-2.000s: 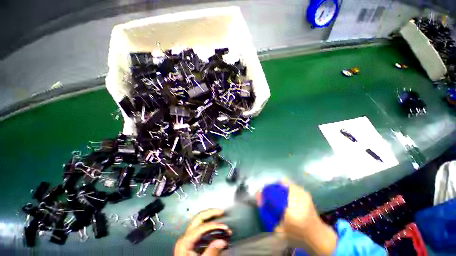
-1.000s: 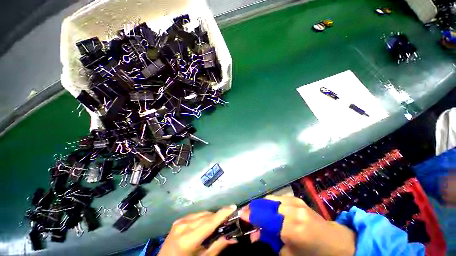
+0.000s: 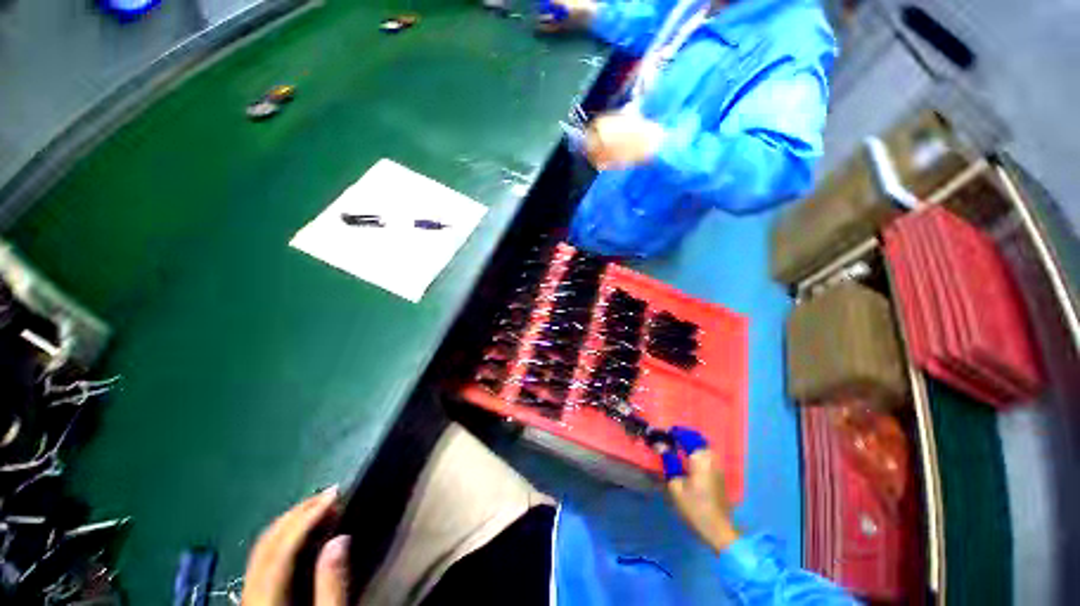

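My right hand [image 3: 699, 479], with blue finger wraps [image 3: 683, 450], holds a black clamped piece [image 3: 649, 436] over the near part of the red tray [image 3: 711, 408]. Black clamped assemblies [image 3: 551, 355] with wire handles lie in rows in the tray. My left hand [image 3: 296, 550] is at the bench edge, cut off by the bottom of the picture. Its fingers are apart and I see nothing held in it. A blue-grey clip [image 3: 193, 577] lies on the bench left of it. Loose binder clips [image 3: 47, 474] lie at the far left.
A white paper sheet [image 3: 397, 266] with two small black items lies on the green bench [image 3: 213, 272]. A person in a blue smock [image 3: 734, 130] works beyond the tray. Shelves at right hold cartons [image 3: 847, 343] and stacked red trays [image 3: 959, 302]. A small disc-like item [image 3: 263, 109] lies farther back.
The view has swung right toward the tray. My hands, together over the bench edge before, are now apart. My right hand has carried a black piece to the tray; my left stays near the bench edge.
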